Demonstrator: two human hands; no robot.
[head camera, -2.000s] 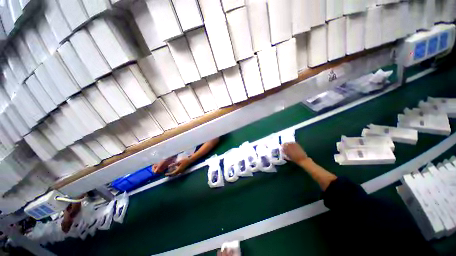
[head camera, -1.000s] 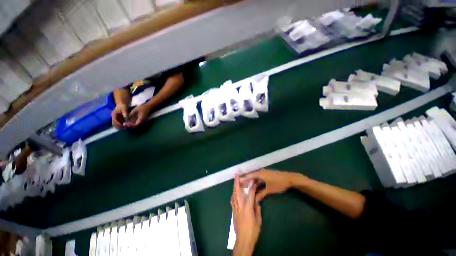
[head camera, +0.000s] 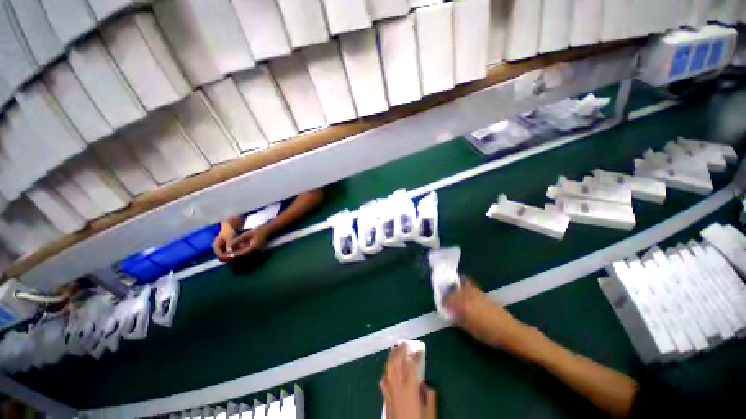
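Observation:
My right hand (head camera: 468, 304) is closed on the lower end of a bagged product (head camera: 445, 274), a white wrap with a dark part, over the near pale rail. My left hand (head camera: 402, 383) holds a white carton (head camera: 415, 352) on the green surface at the bottom centre; its fingers cover most of the carton. A slanting row of bagged products (head camera: 370, 232) lies on the green belt beyond my hands. My right hand is slightly blurred.
Loose white cartons (head camera: 590, 211) lie on the belt at the right. Carton rows stand at the near right (head camera: 677, 299) and bottom left (head camera: 282, 407). Another person's hands (head camera: 239, 244) are beside a blue bin (head camera: 176, 254). More bagged products (head camera: 135, 315) lie left. A shelf of cartons (head camera: 360, 69) spans the top.
Since one second ago, my hands have separated. My right hand now holds a bagged product from the row, which has fewer pieces. One more loose carton lies at the left end of the loose group.

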